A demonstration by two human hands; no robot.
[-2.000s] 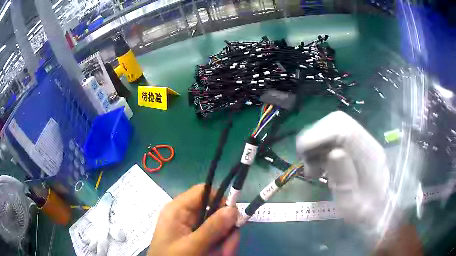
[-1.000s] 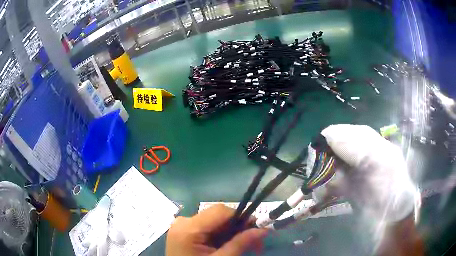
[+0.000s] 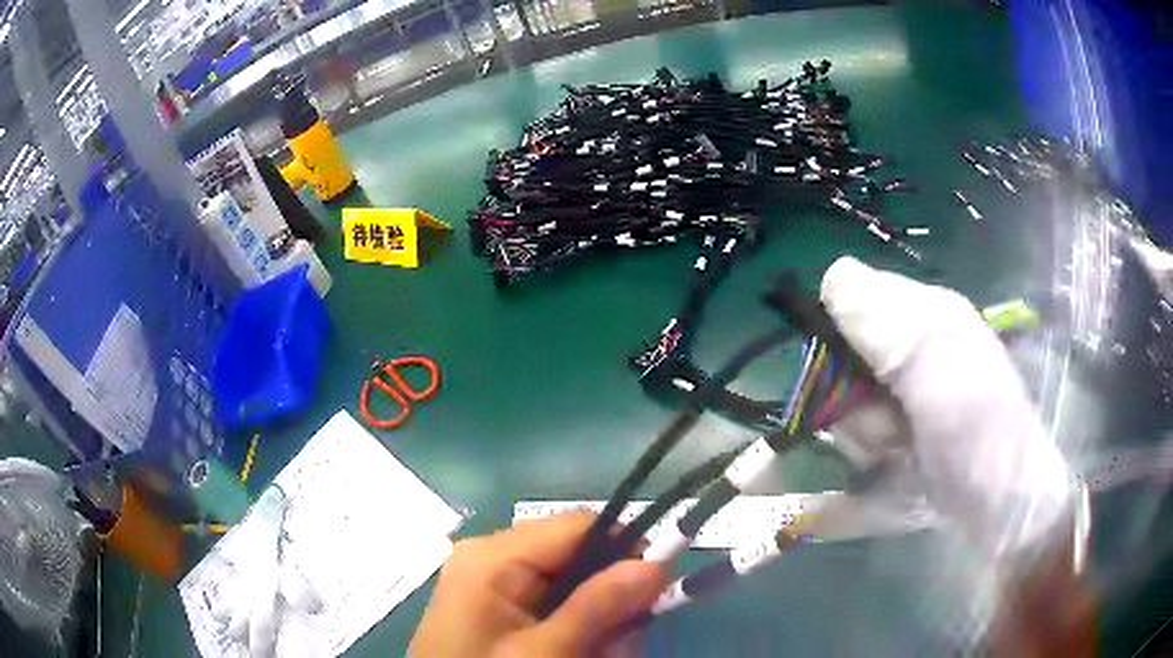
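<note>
My bare left hand [image 3: 540,585] is closed around the black branches of a wire harness [image 3: 714,495] at the bottom centre. White labels and coloured wires show on the branches to its right. My gloved right hand [image 3: 945,399] holds the harness's connector end, with a black connector housing [image 3: 817,321] at the fingertips. The glove is blurred and hides part of the connector and wires. A steel ruler [image 3: 740,521] lies flat on the bench behind the harness, partly covered by it.
A large harness pile [image 3: 656,167] lies at the back, more harnesses [image 3: 1081,193] at far right. Orange-handled scissors [image 3: 399,390], a yellow sign [image 3: 381,238], a blue bin [image 3: 270,347] and paper sheets [image 3: 367,527] with a spare glove [image 3: 264,578] are at left.
The right hand has moved from the single wires onto the connector end and slightly up over the last second. The harness has swung from upright to leaning right. The left hand keeps its hold.
</note>
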